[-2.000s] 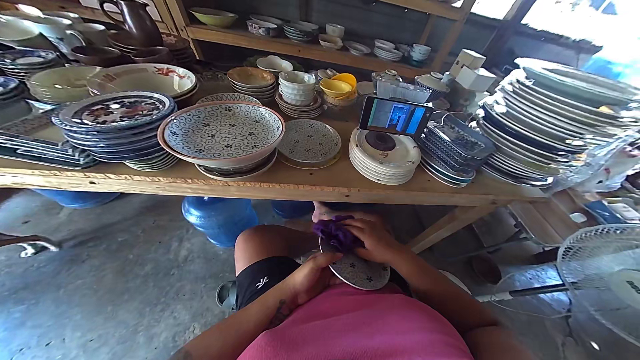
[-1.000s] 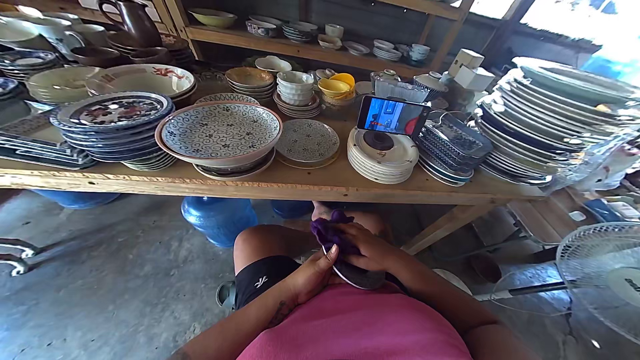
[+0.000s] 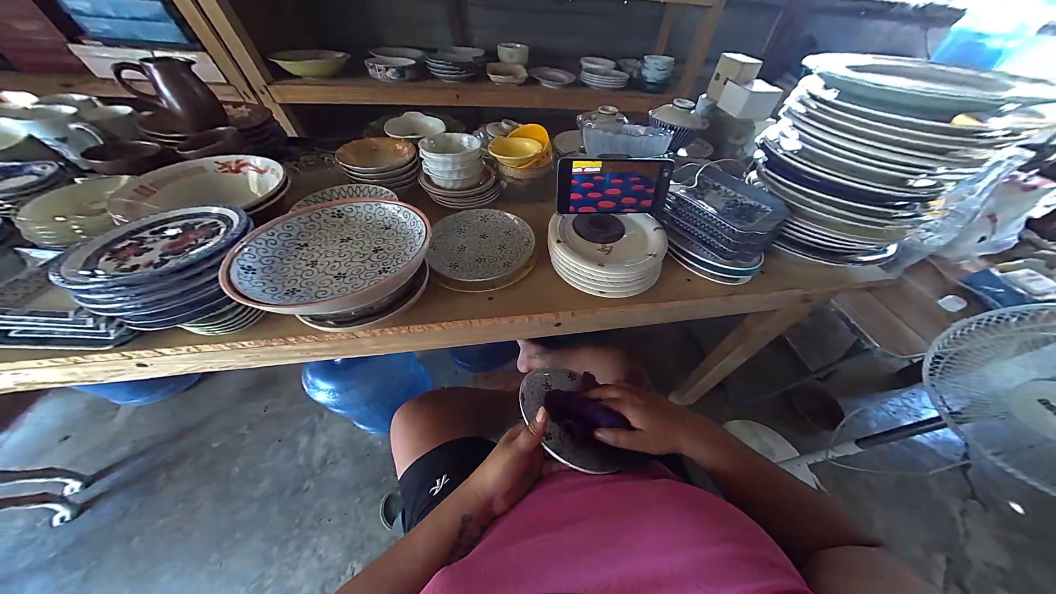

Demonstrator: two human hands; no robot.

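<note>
My left hand [image 3: 516, 462] grips the near left edge of a small patterned ceramic plate [image 3: 540, 384], its thumb on the rim. The plate is tilted over my lap with its patterned face partly visible. Across that face my right hand [image 3: 639, 418] presses a bunched dark purple cloth [image 3: 582, 412], which hides the plate's middle. On the table in front, a round plate with a similar pattern [image 3: 481, 245] lies left of a stack of white plates [image 3: 608, 272]. A phone [image 3: 613, 186] stands propped up at that stack, behind a dark round object [image 3: 599, 227].
The wooden table edge [image 3: 462, 332] runs across in front of my knees. A large patterned bowl [image 3: 327, 256] and a tall plate stack [image 3: 858, 165] stand on the table. Below are a blue water jug [image 3: 367, 389] and a table leg [image 3: 742, 355]; a fan [image 3: 1002, 388] stands at right.
The plate in my hands has turned, so more of its patterned face shows than a second ago. My right hand and the cloth now lie over the plate's middle and right part.
</note>
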